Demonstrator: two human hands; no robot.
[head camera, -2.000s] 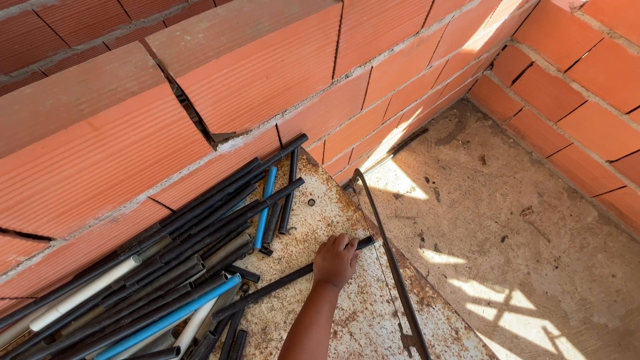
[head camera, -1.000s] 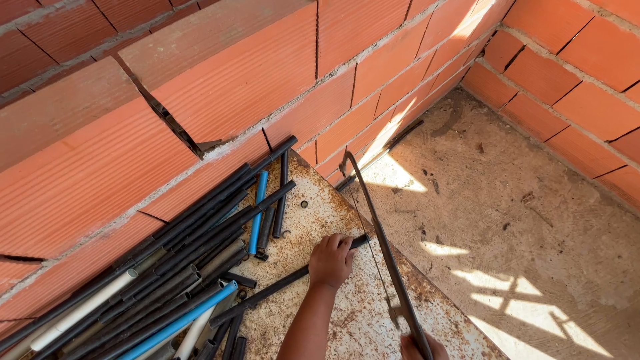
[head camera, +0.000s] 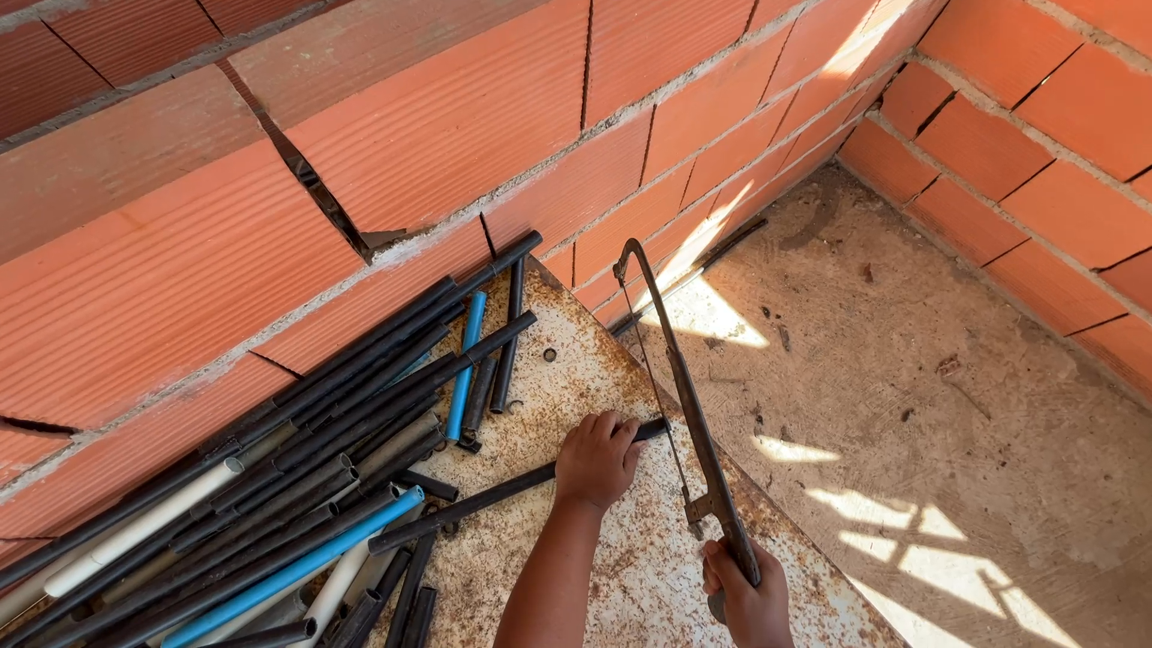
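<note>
A black plastic pipe (head camera: 504, 490) lies slantwise on a rusty metal sheet (head camera: 558, 396). My left hand (head camera: 596, 461) is closed over it near its right end and presses it to the sheet. In my right hand (head camera: 745, 589) is the handle of a hacksaw (head camera: 688, 387), whose bow points away toward the brick wall. Its thin blade crosses at the pipe's right end, just beyond my left fingers; how deep it sits in the pipe cannot be told.
Black, white and blue pipes (head camera: 306, 567) lie heaped on the sheet's left side, against a hollow-brick wall (head camera: 450, 162). Right of the sheet's rusty edge lies a concrete floor (head camera: 882, 396) with sunlit patches. Another brick wall (head camera: 1017, 153) meets the first at a corner.
My right hand, outside the view two seconds ago, now shows at the bottom on the saw handle. The hacksaw's frame stands farther from me and more upright. My left hand stays on the pipe.
</note>
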